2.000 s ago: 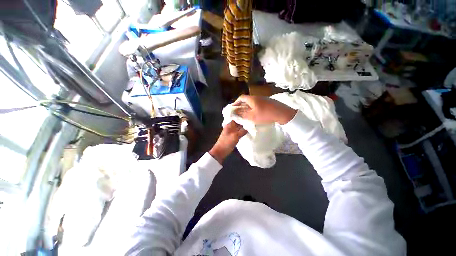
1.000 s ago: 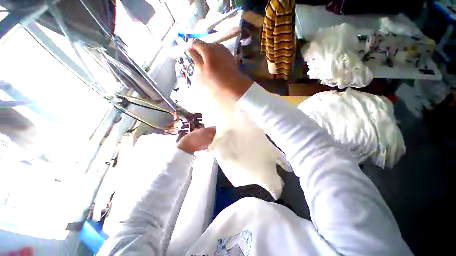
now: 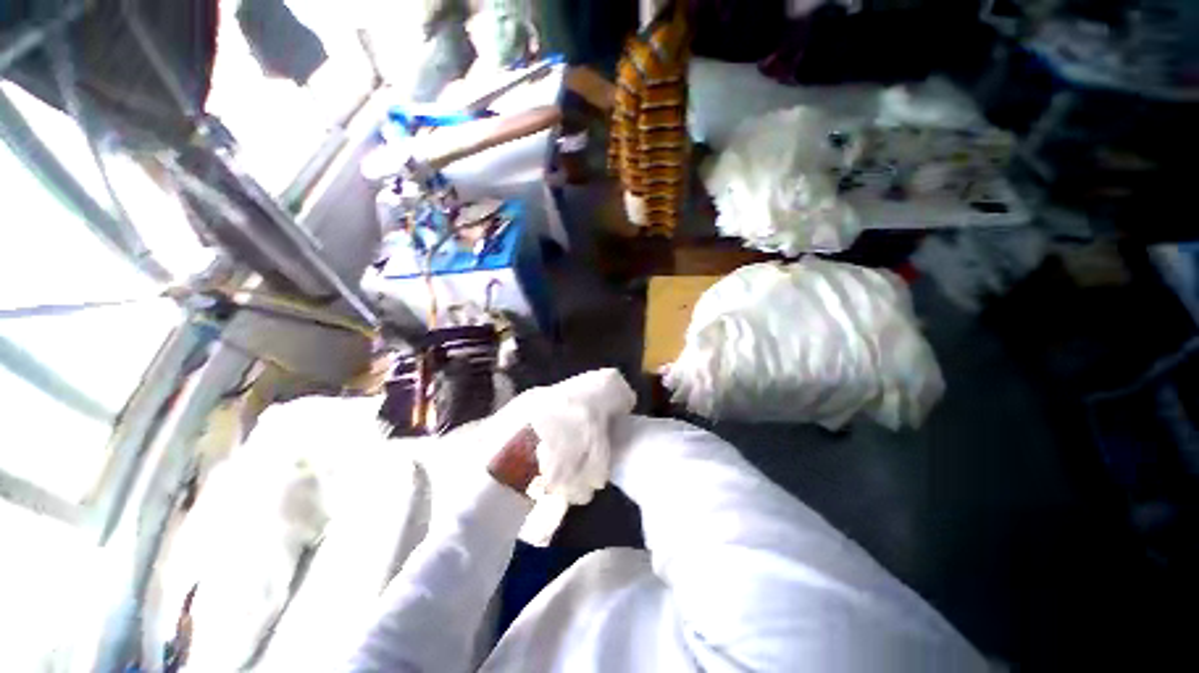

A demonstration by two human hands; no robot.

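Observation:
A crumpled white garment piece (image 3: 579,431) is bunched in front of my body, near the right end of the white padded table (image 3: 355,506). My left hand (image 3: 514,460) is at its left side, partly covered by the cloth, and holds it. My right sleeve reaches the cloth from the right; my right hand is hidden by the cloth, so its fingers do not show. A dark ribbed block (image 3: 454,375) with an orange-brown part on it stands at the table's far right end.
A large bundle of white pieces (image 3: 809,345) lies beside a tan cardboard box (image 3: 671,316). A second white heap (image 3: 778,182) is behind it. A blue-topped stand (image 3: 480,243) holds metal parts. A striped brown-orange column (image 3: 651,125) hangs at the back.
My hands and the garment piece have come down and closer to my body. The piece hung spread out a second ago and is now bunched. The view has shifted, showing the cardboard box more fully.

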